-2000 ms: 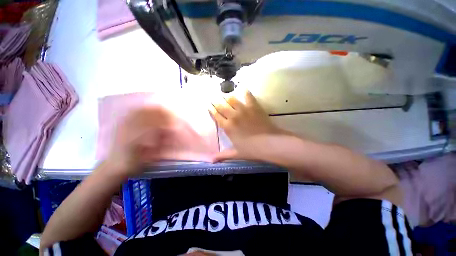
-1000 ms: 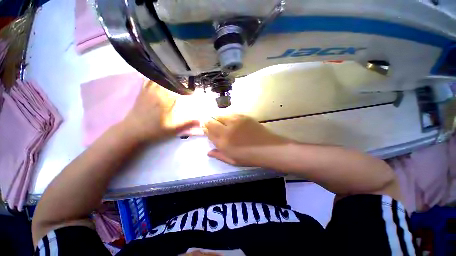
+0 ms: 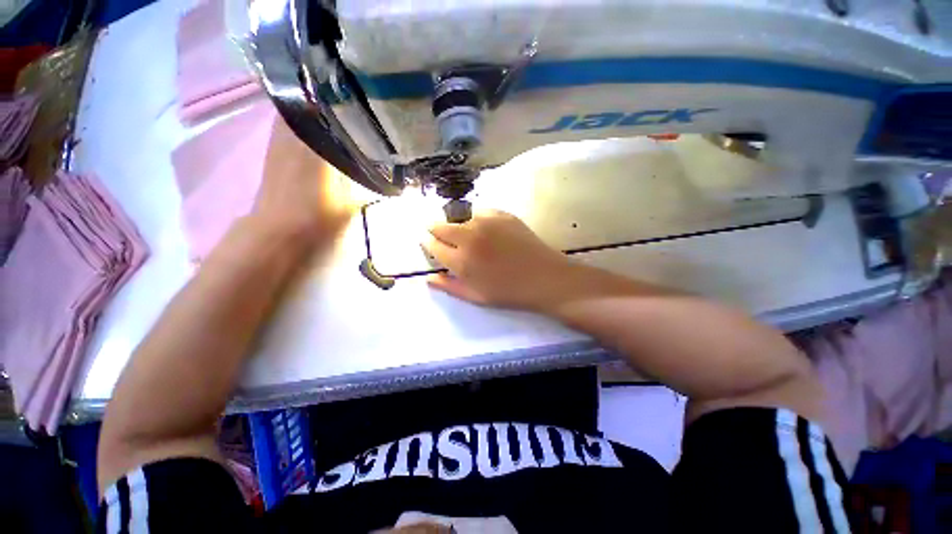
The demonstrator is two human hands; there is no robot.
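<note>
A flat pale-pink fabric piece (image 3: 217, 172) lies left of the sewing machine head (image 3: 626, 83), partly under my left hand (image 3: 303, 183). My left hand is beside the needle area, blurred and washed out by the lamp; its fingertips are hidden behind the machine head. My right hand (image 3: 485, 259) is bent, low on the machine bed, just in front of the presser foot and needle (image 3: 456, 209). Glare hides whether fabric is under its fingers. The dark outline of the slide plate (image 3: 402, 245) shows between my hands.
A fanned stack of pink pieces (image 3: 68, 271) lies at the left table edge. A neat pink pile (image 3: 214, 63) is behind the fabric piece. A blue plastic basket (image 3: 282, 451) is below the table's front edge. Pink cloth (image 3: 893, 365) hangs at the right.
The pink piece has moved from the table front to the machine's left and back. My left hand has moved back with it. My right hand stays near the needle. The camera view has shifted.
</note>
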